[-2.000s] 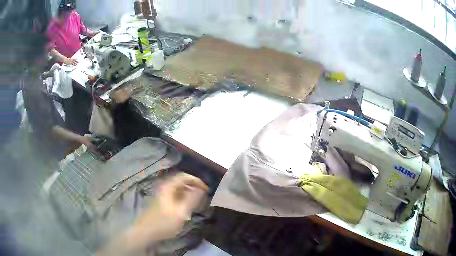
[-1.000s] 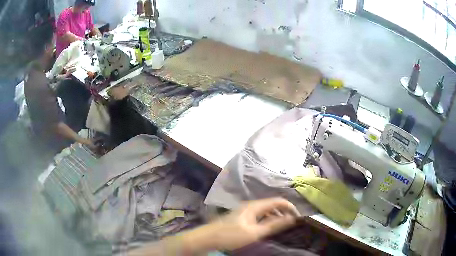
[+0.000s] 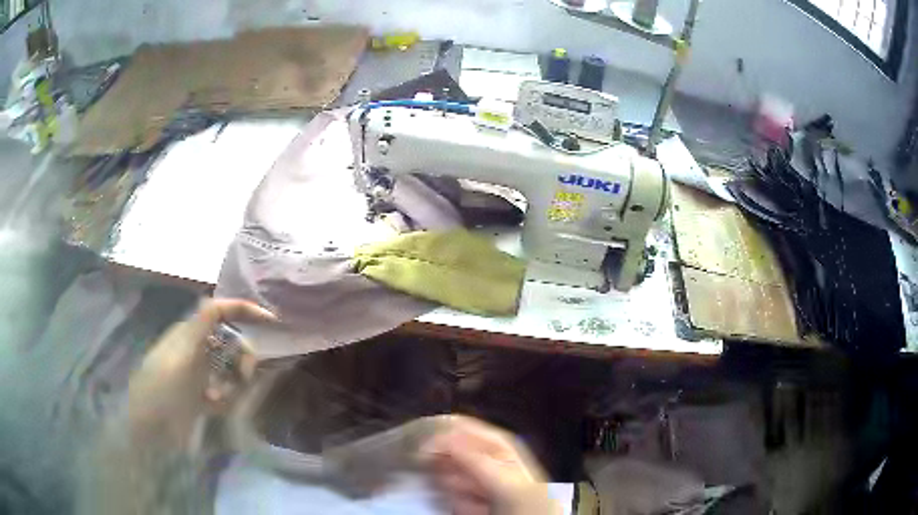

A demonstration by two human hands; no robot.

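My left hand point(image 3: 191, 347) is curled at the lower left, with a small grey patterned thing at its fingers, too blurred to name. My right hand point(image 3: 483, 465) is blurred at the bottom centre, its fingers closed on a taupe-brown fabric piece point(image 3: 377, 458) that stretches toward my left hand. A grey-mauve panel point(image 3: 292, 272) lies on the table left of the needle and hangs over the front edge. An olive piece point(image 3: 453, 270) lies on it, below the arm of the white JUKI machine point(image 3: 463, 151).
A control panel point(image 3: 569, 106) stands behind the head. Cardboard point(image 3: 730, 262) and black cut pieces point(image 3: 840, 251) lie on the right. Brown board point(image 3: 232, 75) lies at the back left. A thread stand pole point(image 3: 676, 70) rises behind. White sheet point(image 3: 332, 493) shows below my hands.
The view has turned right, so the machine appears further left and the other people are out of view. My right hand and the taupe-brown piece between my hands now show.
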